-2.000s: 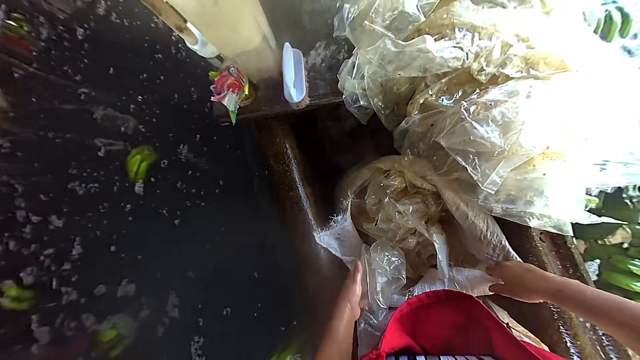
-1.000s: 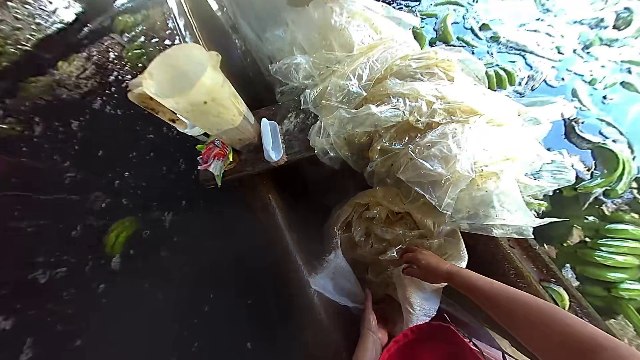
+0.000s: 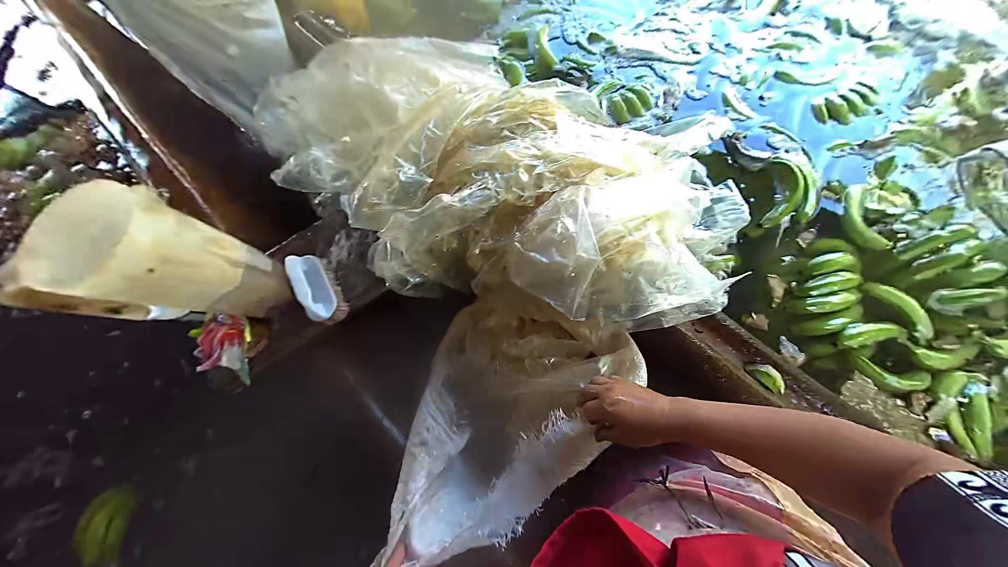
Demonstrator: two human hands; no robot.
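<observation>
My right hand (image 3: 626, 411) has its fingers closed on the rim of a frayed woven plastic sack (image 3: 504, 441). Of my left hand (image 3: 398, 556) only a bit of finger shows at the bottom edge, against the sack's lower left side; its grip is hidden. Crumpled, stained clear plastic (image 3: 535, 327) fills the sack's mouth. Directly above and touching it lies a large heap of clear plastic sheeting (image 3: 504, 165).
A yellowed plastic pitcher (image 3: 150, 252), a white scrub brush (image 3: 313, 288) and a red wrapper (image 3: 223, 344) rest on a ledge at left. Dark water lies below them. Green bananas (image 3: 827, 291) float in water beyond a wet beam (image 3: 756, 362) at right.
The sack's frayed edge, earlier folded open around the plastic, is now drawn out toward the bottom left. My left hand has moved down almost out of view. The view has shifted.
</observation>
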